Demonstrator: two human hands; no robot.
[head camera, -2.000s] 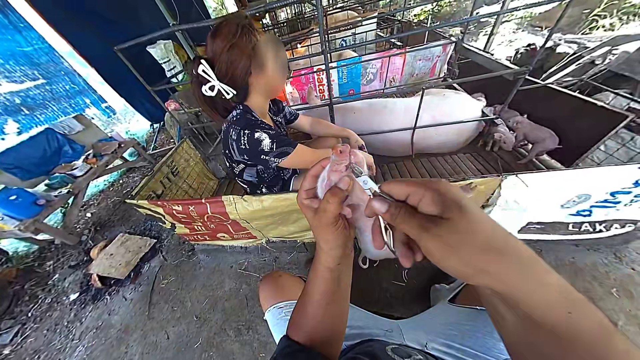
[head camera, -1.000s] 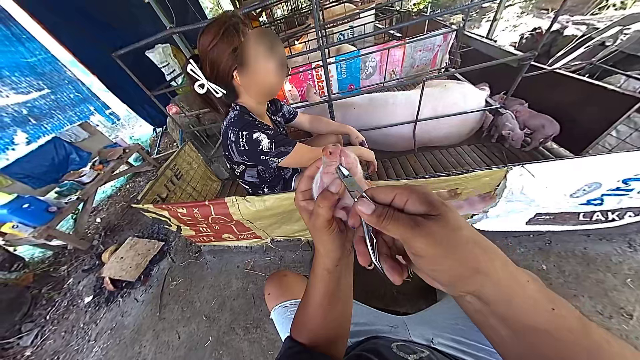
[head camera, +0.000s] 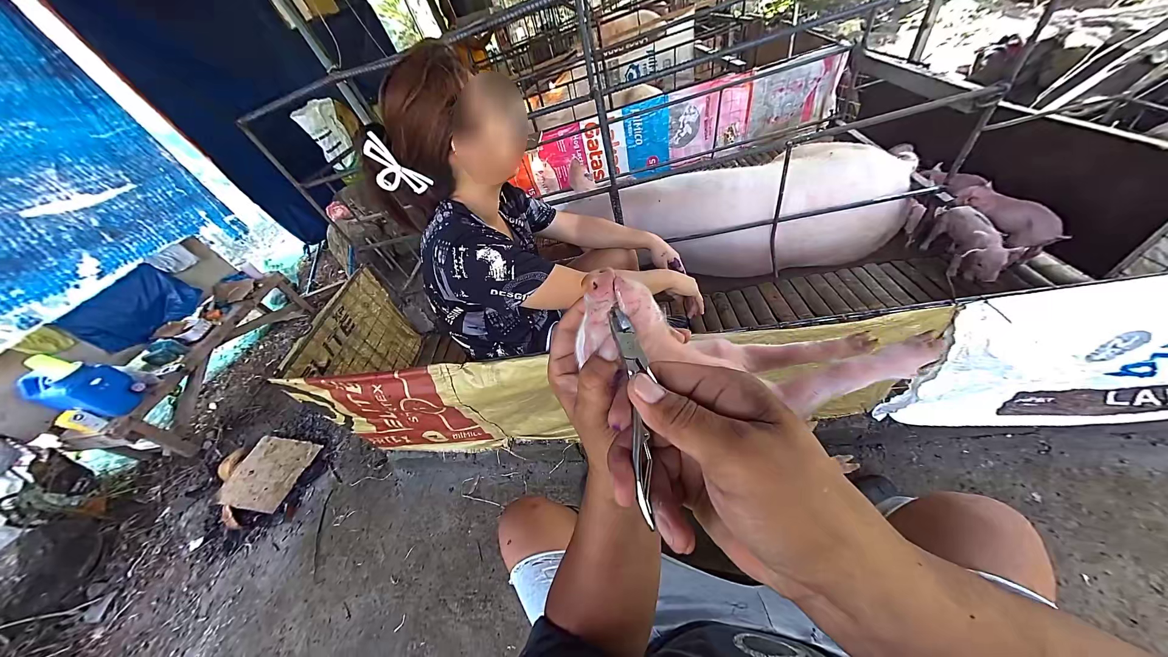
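A small pink piglet (head camera: 641, 315) is gripped around its head by my left hand (head camera: 591, 388), its snout up and its legs stretched out to the right. My right hand (head camera: 730, 438) is closed on metal nippers (head camera: 641, 438), whose jaws point up into the piglet's mouth. Whether the jaws touch a tooth cannot be told. The handles hang down between the fingers of my right hand. Purple stains mark my left hand near the nippers.
Beyond a sack-covered barrier (head camera: 529, 392), a person (head camera: 484, 246) sits beside a metal-barred pen. A large sow (head camera: 730, 214) lies on slats there, with several piglets (head camera: 995, 224) at the right. A wooden bench (head camera: 196, 374) with a blue container (head camera: 82, 388) stands at the left.
The piglet's legs have come into view, stretched out to the right over the barrier. The nippers stay at its mouth in my right hand, now more upright.
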